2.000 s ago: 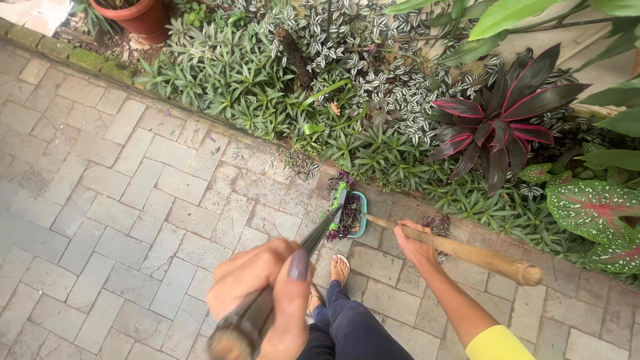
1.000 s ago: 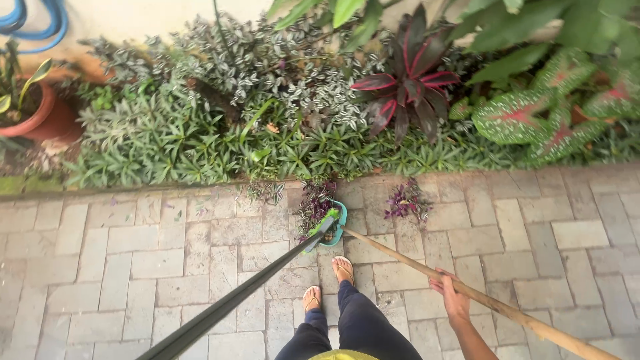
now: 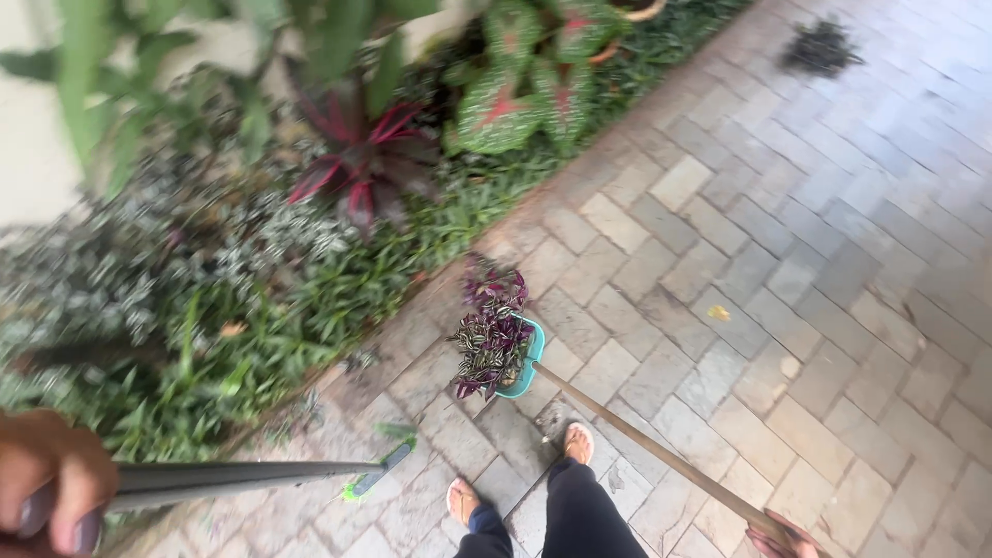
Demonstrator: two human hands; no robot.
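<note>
At the lower left edge my left hand grips the dark pole of a broom, whose head with green bristles rests on the paving. My right hand, at the bottom right, is closed around the wooden handle of a turquoise dustpan. Purple and striped plant cuttings heap over the dustpan, and part of the pile lies beyond its far side. The broom head stands to the left of the dustpan, apart from it.
A planted bed with a red-edged dark plant and spotted caladium leaves runs along a low edge. A dark clump of plant debris lies at the upper right. My sandaled feet stand near the dustpan. A yellow leaf lies on the pavers.
The broom head has moved left, away from the dustpan. More cuttings now lie at the dustpan; the separate purple pile seen to its right a second ago now adjoins it. The view has turned.
</note>
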